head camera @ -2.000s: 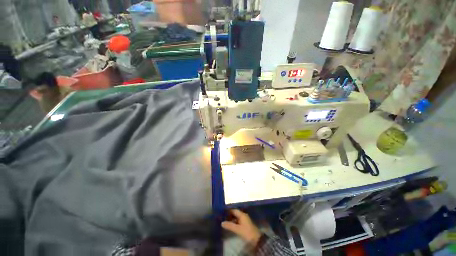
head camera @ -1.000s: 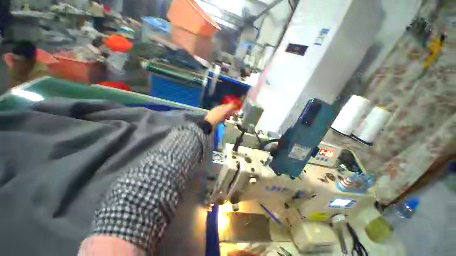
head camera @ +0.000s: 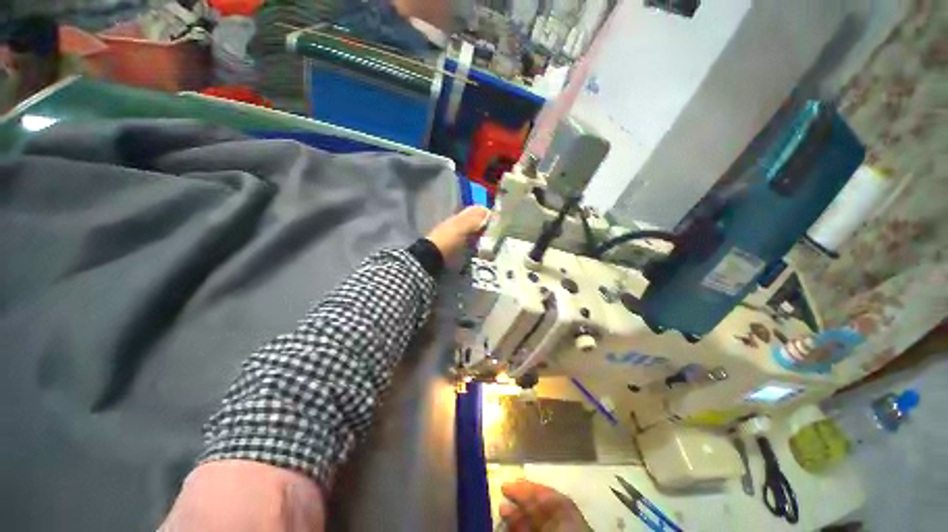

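Observation:
The grey fabric [head camera: 156, 301] lies over the left side. The blue strip [head camera: 471, 457] runs along its right edge, under the lit needle area of the cream sewing machine [head camera: 634, 358]. My left hand [head camera: 457, 237] reaches over the fabric to the far side of the machine head, by the far end of the strip; its fingertips are partly hidden and its grip is unclear. My right hand [head camera: 543, 509] is at the bottom edge, cut off, just right of the strip in front of the metal plate [head camera: 556, 430]; whether it holds anything is unclear.
Blue-handled snips [head camera: 647, 509], a thin blue-purple pen-like item [head camera: 593, 400] and black-handled shears [head camera: 778, 483] lie on the table. A yellow-green roll [head camera: 818, 439] is at right. A teal upright block [head camera: 748, 223] stands above the machine.
Since one second ago, the view has shifted, and the machine sits higher. My left hand has drawn back slightly toward the strip's far end. My right hand shows more, beside the strip.

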